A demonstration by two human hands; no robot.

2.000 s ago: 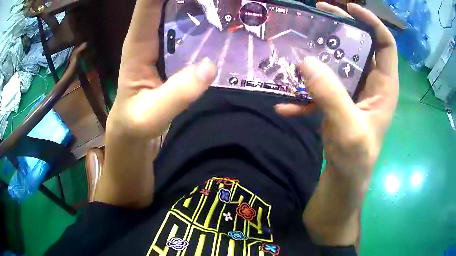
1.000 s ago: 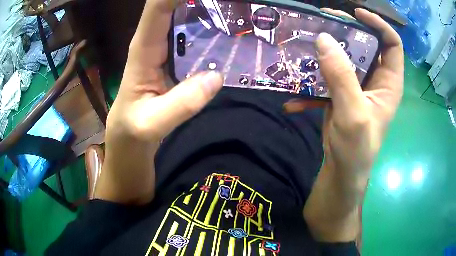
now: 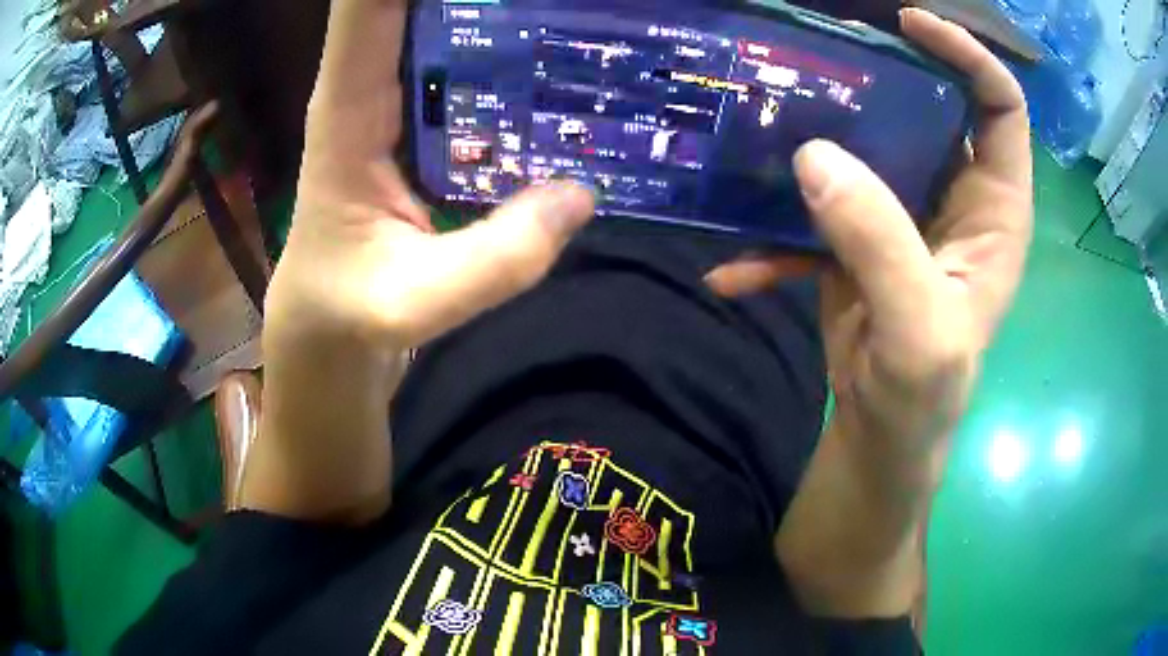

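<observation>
A smartphone (image 3: pixel 692 122) is held sideways in the air at the top of the view. Its lit screen shows a dark purple-blue menu with rows of small pictures and panels. My left hand (image 3: pixel 410 256) holds the phone's left end, its thumb over the lower edge of the screen. My right hand (image 3: pixel 909 269) holds the right end, its thumb over the right part of the screen and one fingertip showing below the phone. The phone's top left edge and parts of my left fingers are cut off by the frame.
A black T-shirt (image 3: pixel 602 346) with a yellow line pattern lies below the phone. A wooden armchair (image 3: pixel 128 282) with blue plastic (image 3: pixel 122 320) stands at left on the green floor (image 3: pixel 1050 372). A whitish heap (image 3: pixel 51 180) is at upper left, more blue plastic (image 3: pixel 1057 90) at upper right.
The screen has changed from a bright game scene to a dark menu. The phone has shifted slightly left since a second ago. My right thumb has moved lower on the screen.
</observation>
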